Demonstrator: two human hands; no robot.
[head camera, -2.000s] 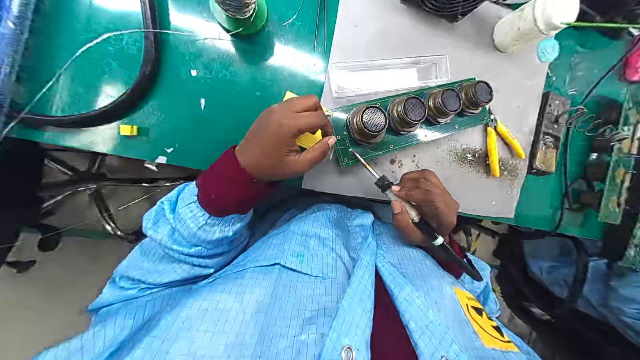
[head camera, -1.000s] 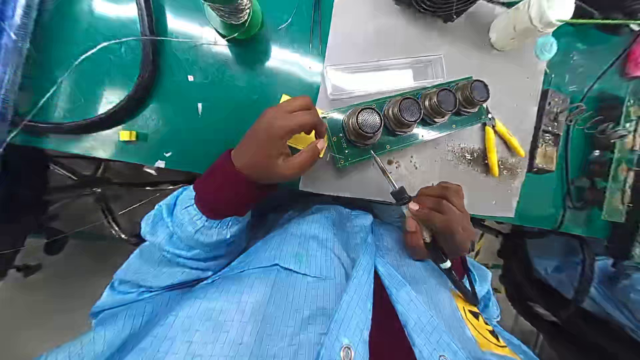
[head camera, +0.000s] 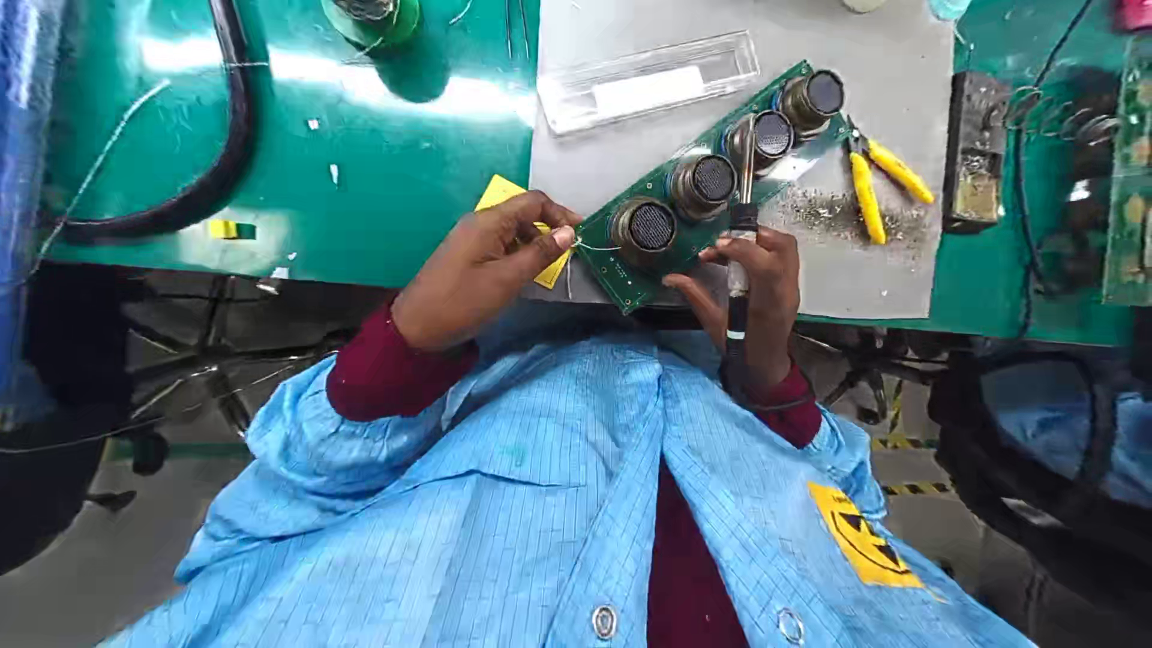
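Note:
A green circuit board (head camera: 621, 270) with several round mesh-topped metal sensors (head camera: 650, 227) lies diagonally on a grey mat. My left hand (head camera: 495, 261) pinches the board's left corner, where a thin pale wire shows; whether the fingers hold the wire too I cannot tell. In my right hand (head camera: 765, 279) is a soldering iron (head camera: 738, 261), its metal shaft pointing away from me over the sensors. The thumb and fingers of that hand are beside the board's near edge. A yellow piece (head camera: 551, 270) lies partly behind my left fingers.
Yellow-handled cutters (head camera: 864, 193) lie right of the board near scattered debris. A clear plastic case (head camera: 652, 83) is beyond it. Farther right stands a worn metal block (head camera: 976, 148). A green solder spool (head camera: 387, 22) and a thick black cable (head camera: 236, 117) are at left.
The board has turned, its right end swinging away from me and its left end towards me. My right hand has moved up to it, and the iron has tipped from pointing left to pointing away.

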